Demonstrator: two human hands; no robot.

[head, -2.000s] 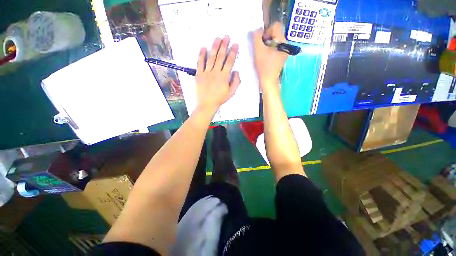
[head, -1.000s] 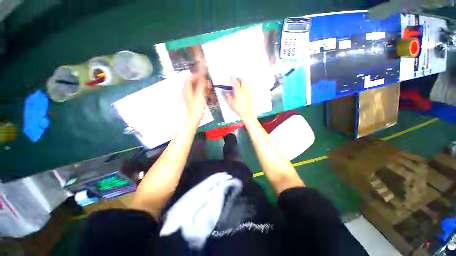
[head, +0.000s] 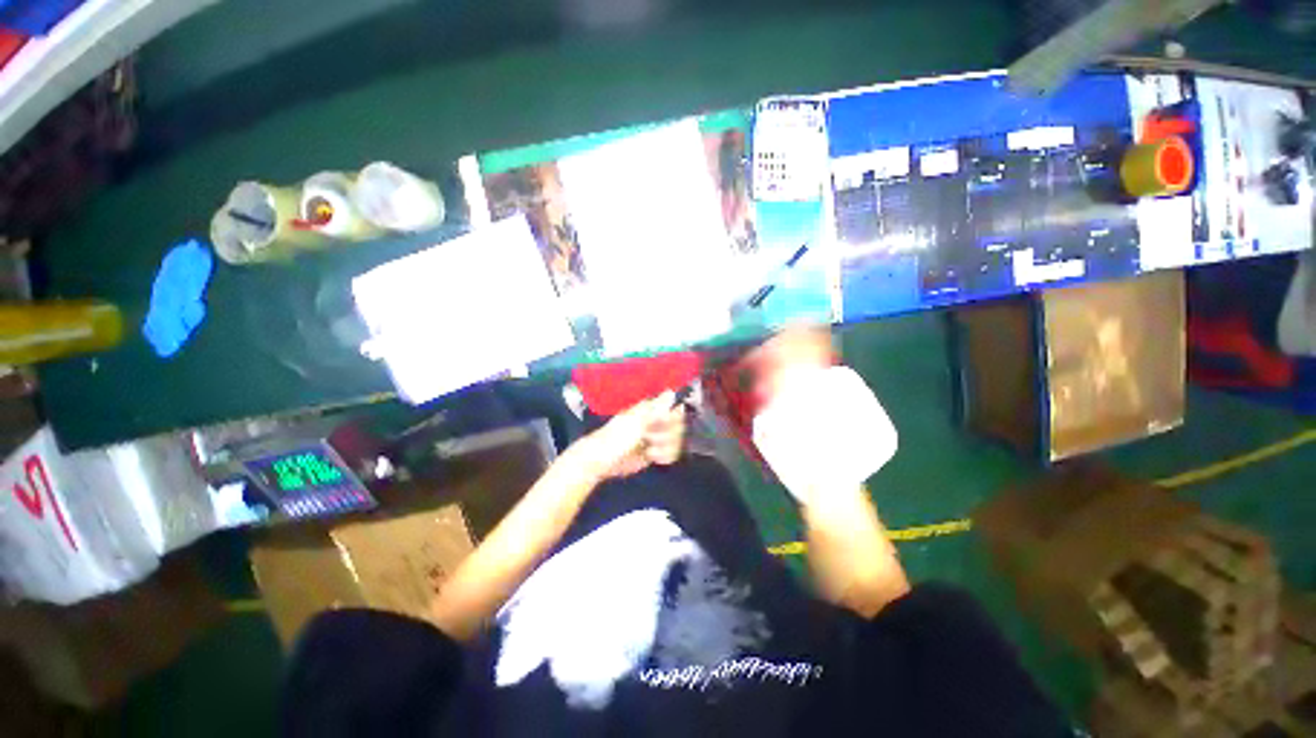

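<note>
My left hand (head: 645, 436) is in front of the bench edge, fingers curled around what looks like a dark pen (head: 686, 397), mostly hidden. My right hand (head: 794, 353) is blurred at the bench's front edge, by the red stool's white seat (head: 826, 433). The seat hides part of my right forearm, and I cannot tell whether the hand holds anything. White record sheets (head: 645, 231) lie on the bench. A clipboard with white paper (head: 462, 310) lies left of them, tilted. A black marker (head: 779, 276) lies right of the sheets.
A calculator (head: 791, 149), tape dispenser (head: 1159, 167), round containers (head: 325, 206) and blue cloth-like item (head: 178, 297) are on the bench. The scale display (head: 306, 476) shows green digits at lower left. Cartons (head: 1114, 363) and slatted dividers (head: 1191, 613) are at right.
Both hands have left the sheets and moved down to the bench's front edge. The marker, earlier in my right hand, now lies on the bench. The clipboard sits closer to the sheets.
</note>
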